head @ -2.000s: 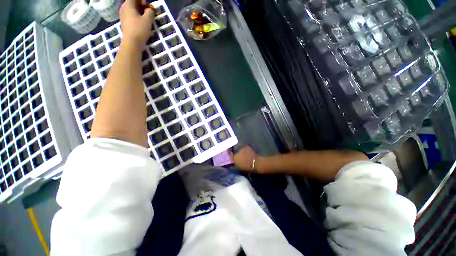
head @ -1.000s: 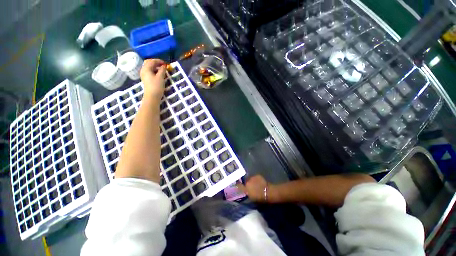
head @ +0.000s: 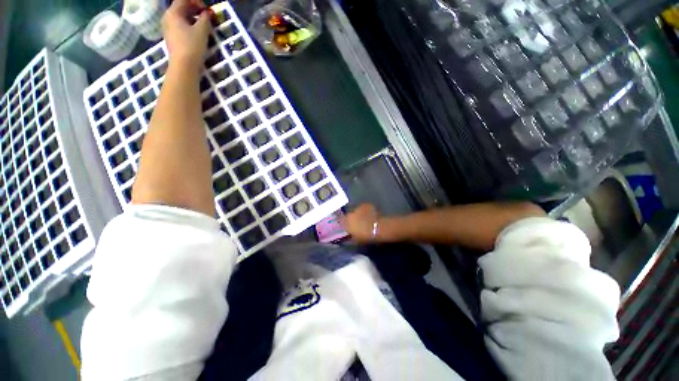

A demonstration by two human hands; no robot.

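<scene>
A white grid tray [head: 300, 221] lies in front of me, tilted toward my lap, with small round dark grey components [head: 301, 206] in its pockets. My left hand [head: 186, 31] is at the tray's far edge, fingertips pinched together on a tiny orange piece [head: 214, 13] that is small and blurred. My left forearm hides part of the tray. My right hand [head: 362, 223] is at the tray's near right corner and grips the edge of a smartphone [head: 331, 226] with a pink-purple screen.
Stacked white trays [head: 83, 141] stand left. Two label rolls [head: 110, 35] are beyond the tray. A clear bag [head: 284, 28] with orange and yellow bits lies right of it. A metal bench edge [head: 386, 111] runs beside black blister trays [head: 439, 111] and a clear blister tray [head: 555, 97].
The view has dipped and risen again, so the blue bin seen one second ago is out of view. My left hand stays at the tray's far edge; my right hand stays by the smartphone.
</scene>
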